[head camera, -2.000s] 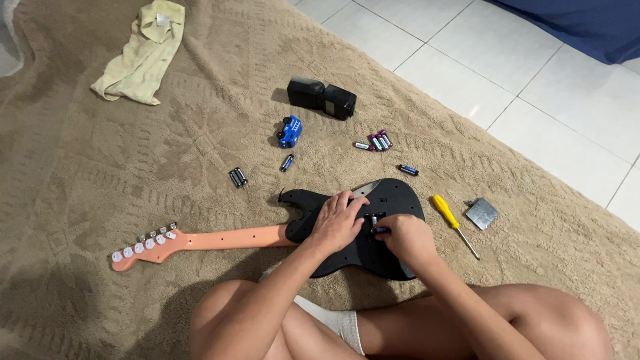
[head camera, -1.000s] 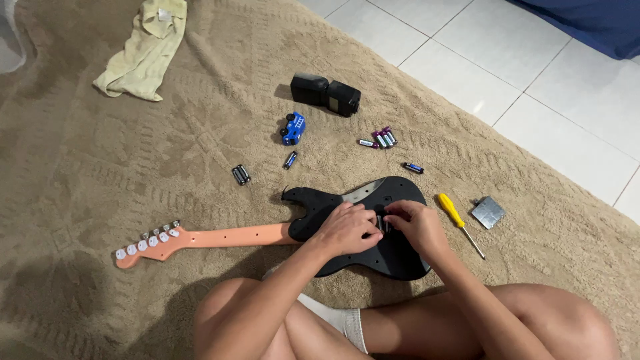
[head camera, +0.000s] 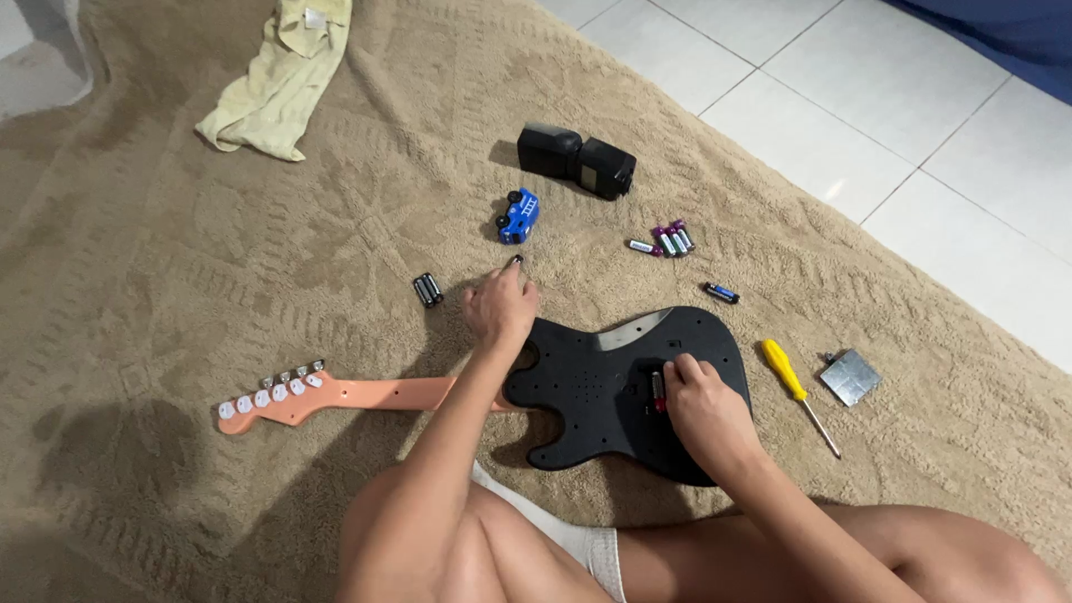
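Observation:
A toy electric guitar (head camera: 586, 377) with a black body and pink neck lies face down before my legs, its battery compartment uncovered. A battery with a red end (head camera: 658, 392) sits in the compartment. My right hand (head camera: 708, 410) rests at the compartment's right side with its fingers bent; what is under the fingertips is hidden. Beyond the guitar's upper edge, my left hand (head camera: 501, 308) reaches out, its fingertips on a small battery (head camera: 516, 260), mostly covered, on the blanket. Whether it is gripped does not show.
On the brown blanket (head camera: 377, 218) lie a black camera flash (head camera: 578, 159), a blue toy car (head camera: 519, 216), two dark batteries (head camera: 428, 290), several purple-ended batteries (head camera: 667, 241), a blue-black battery (head camera: 721, 292), a yellow-handled screwdriver (head camera: 783, 368), a metallic square piece (head camera: 850, 377) and a yellow cloth (head camera: 285, 84).
My left hand has moved from the battery compartment up and left to the lone battery near the toy car. My right hand has stayed by the compartment.

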